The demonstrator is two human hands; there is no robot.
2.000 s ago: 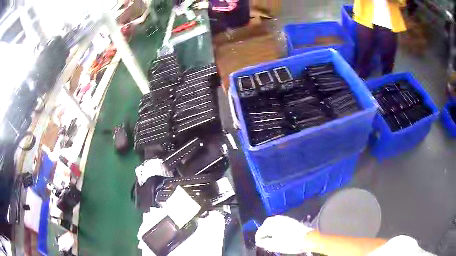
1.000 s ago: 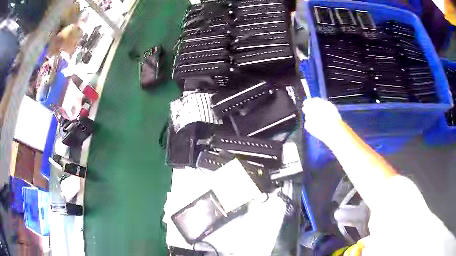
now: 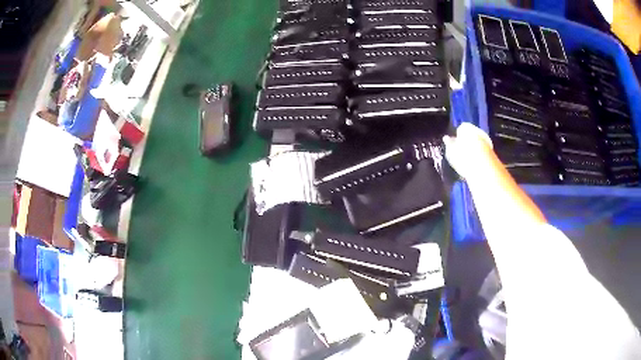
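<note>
My right hand (image 3: 469, 150), in a white glove, is at the left rim of the blue crate (image 3: 562, 190); its fingers are blurred, and whether they grip the rim I cannot tell. The crate holds packed black units (image 3: 520, 130) and a few upright framed ones at its far end. My left hand is not in view. On the bench, two rows of black units (image 3: 400, 70) stand packed together. Nearer, loose black units (image 3: 369, 252) lie askew beside a white striped item (image 3: 288, 181). A screen unit (image 3: 289, 341) lies on white sheets (image 3: 263, 292).
A single black unit (image 3: 215, 121) lies on the green belt (image 3: 186, 246). Along the far left, a pale bench carries boxes, small parts and a light-blue bin (image 3: 53, 281). Part of a person in yellow (image 3: 625, 24) shows at the top right corner.
The view has tipped down and closer to the bench, then shifted left. My right hand has moved from beside the grey stool up to the crate's left rim.
</note>
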